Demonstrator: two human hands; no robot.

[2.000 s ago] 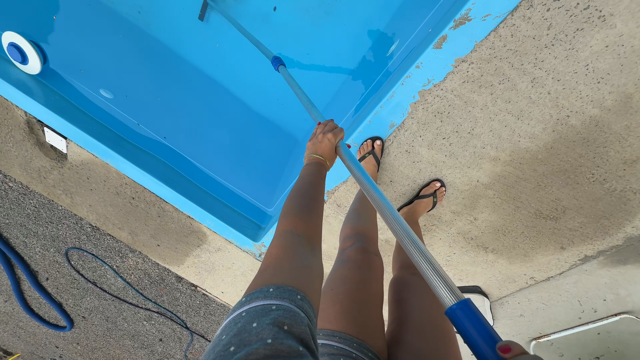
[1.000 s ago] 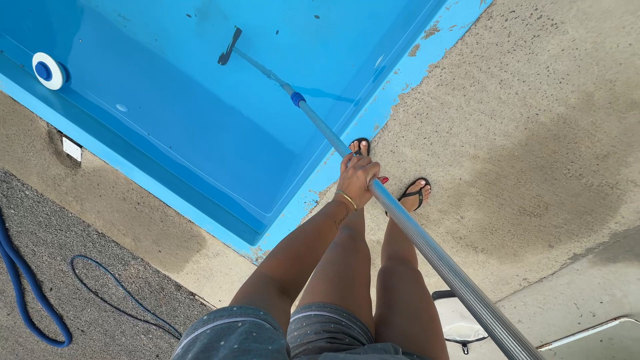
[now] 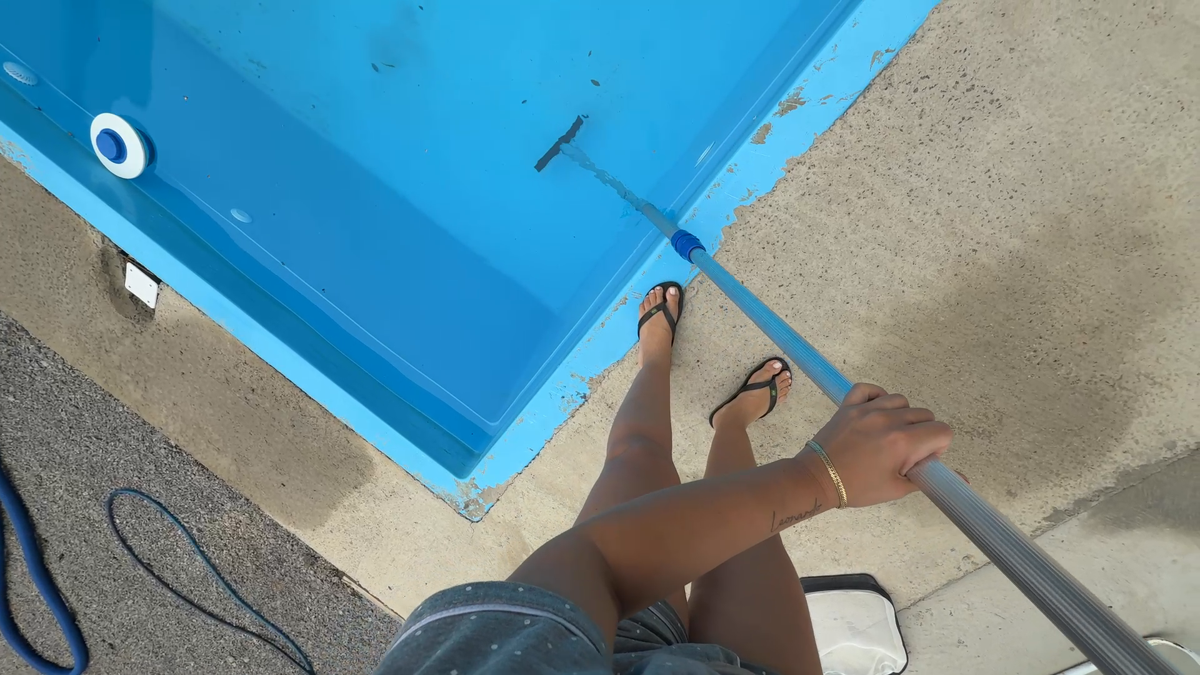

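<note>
My left hand (image 3: 886, 445) is closed around a ribbed metal telescopic pole (image 3: 1022, 544), with a gold bracelet at its wrist. The pole slants from the lower right corner over the pool's edge, past a blue locking collar (image 3: 687, 245), into the water. At its far end a dark, bar-shaped pool tool head (image 3: 560, 143) lies underwater in the blue pool (image 3: 412, 309). My right hand is out of view.
A round white-and-blue float (image 3: 120, 146) sits near the left pool wall. My feet in flip-flops stand at the peeling pool rim (image 3: 600, 361). Blue hoses (image 3: 202, 553) lie on the rough ground at lower left. A black-edged white mesh item (image 3: 853, 623) lies behind my legs.
My left hand has moved right, away from the pool, with the pole in it. The tool head has come closer to the near pool wall. A fingertip at the lower right is no longer seen.
</note>
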